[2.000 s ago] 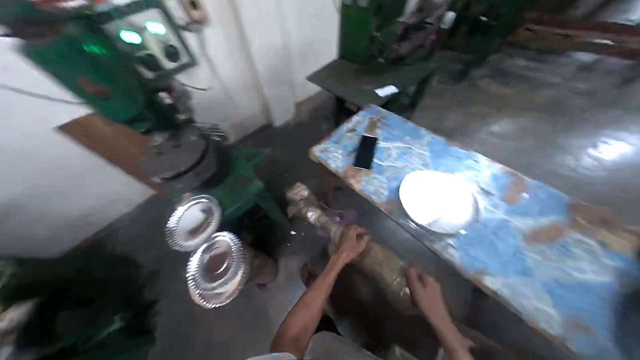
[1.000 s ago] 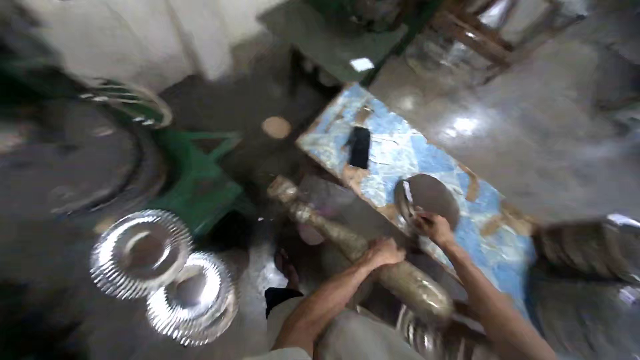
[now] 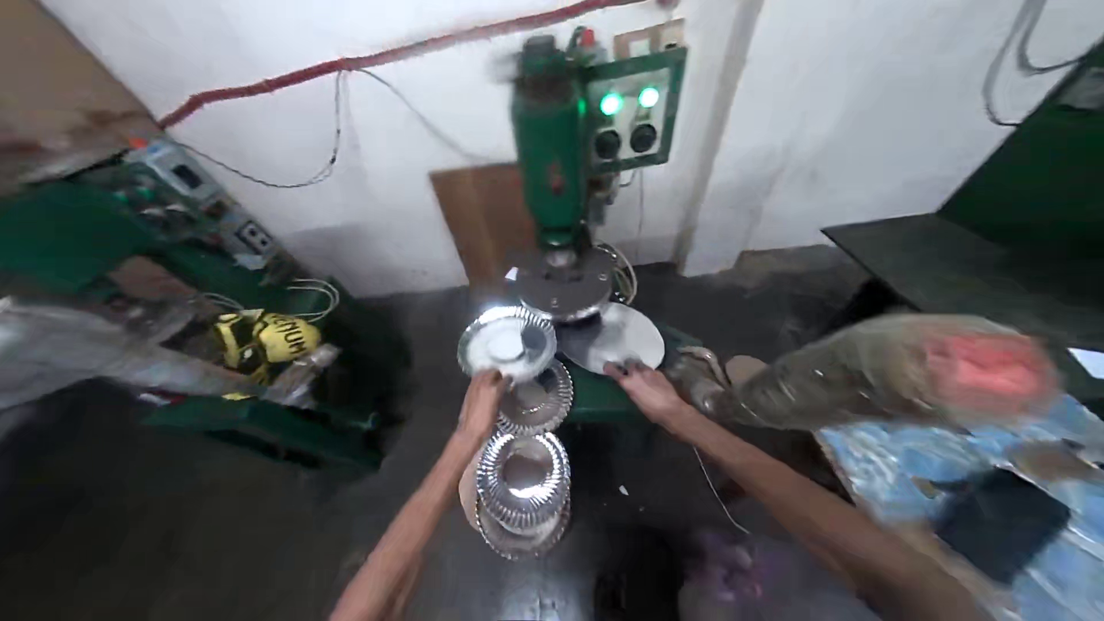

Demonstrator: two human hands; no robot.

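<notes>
My left hand (image 3: 488, 388) grips the near rim of a fluted silver foil plate (image 3: 507, 345), left of the round head of a green press machine (image 3: 565, 293). My right hand (image 3: 645, 388) holds the edge of a flat whitish disc (image 3: 623, 338), part of which lies beneath the press head. Below my left hand are more fluted foil plates (image 3: 526, 474), overlapping one another. A long plastic-wrapped roll (image 3: 828, 371) with a reddish end slants to the right of my right hand.
A control box (image 3: 634, 112) with two green lights is beside the press. To the left stands another green machine (image 3: 259, 431) with a yellow cloth. A blue-patterned table (image 3: 897, 466) bearing a dark flat object is at the lower right.
The view has swung left to the press. My left hand has left the wrapped roll and now grips a foil plate. My right hand, over the table before, is now at the press with a disc.
</notes>
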